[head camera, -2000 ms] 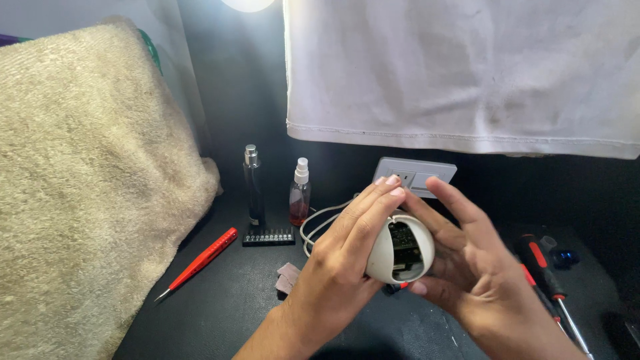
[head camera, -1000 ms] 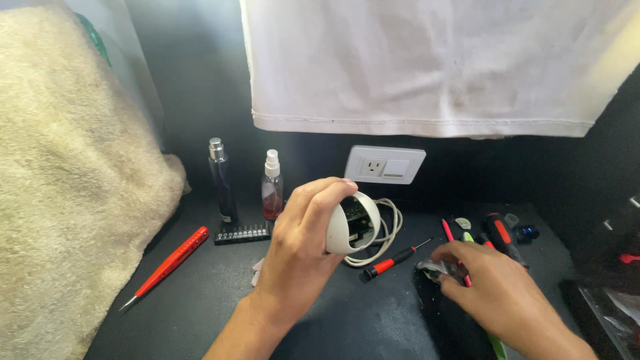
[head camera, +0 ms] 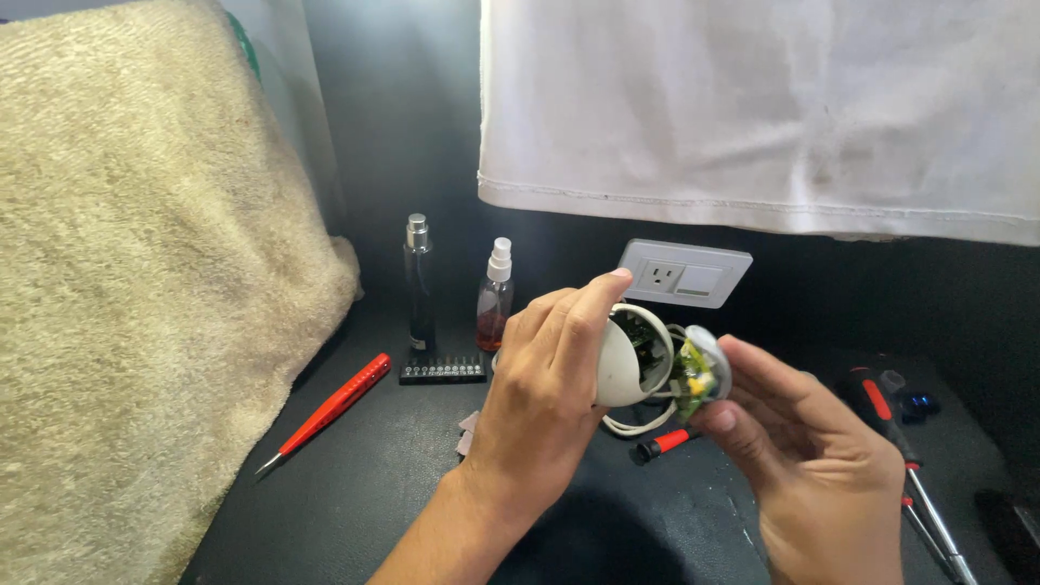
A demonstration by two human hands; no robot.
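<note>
My left hand (head camera: 552, 382) grips a round white plastic housing (head camera: 621, 366), whose open side faces right and shows a green circuit board inside. To its right, my right hand (head camera: 804, 439) holds a round grey part (head camera: 712, 361) between thumb and fingers; a green board with a yellow component (head camera: 697, 383) is on its left face. A small gap lies between the two parts. Behind and below them runs a coiled white cable (head camera: 638, 426). Just under the parts lies a red and black screwdriver (head camera: 670, 443), partly hidden by my right hand.
Red tweezers (head camera: 337, 406), a black bit holder (head camera: 443, 371), a dark bottle (head camera: 418, 284) and a spray bottle (head camera: 494, 301) stand or lie left. More screwdrivers (head camera: 922, 479) lie right. A wall outlet (head camera: 686, 274) is behind, a white cloth (head camera: 756, 106) above, a beige towel (head camera: 162, 284) far left.
My right hand, low over the tools at the right one second ago, has come up beside the housing with the grey part and board. My left hand still holds the housing.
</note>
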